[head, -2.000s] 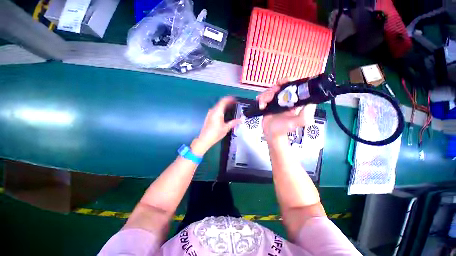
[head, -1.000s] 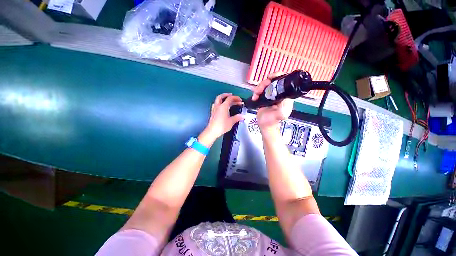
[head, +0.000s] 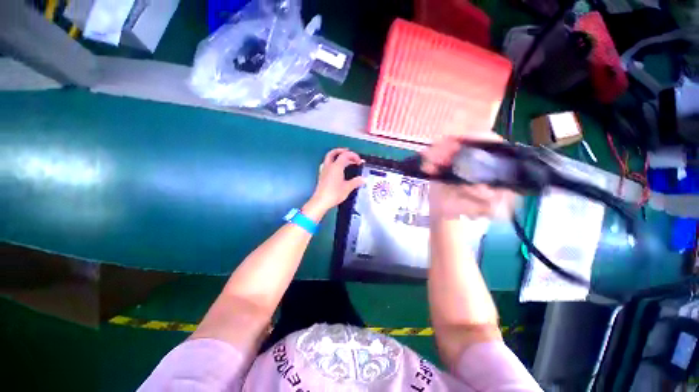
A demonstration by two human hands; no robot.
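Note:
The laptop lies bottom side up on the green bench in front of me, with a round fan grille and a dark recess showing. My left hand is at its back left corner, fingers curled around a small dark part whose nature I cannot tell. My right hand grips the black electric screwdriver, blurred, above the laptop's back right part. The tool lies nearly level, its tip to the left and its black cable looping right. My right hand and forearm hide the laptop's right part.
A red slotted tray stands behind the laptop. A clear plastic bag of dark parts lies at the back left. A bubble-wrap sheet lies to the right, a small cardboard box behind it. The bench's front edge runs near my body.
My right hand has moved right with the screwdriver, away from the laptop's back left corner. The cable has swung right. My left hand stays at the corner.

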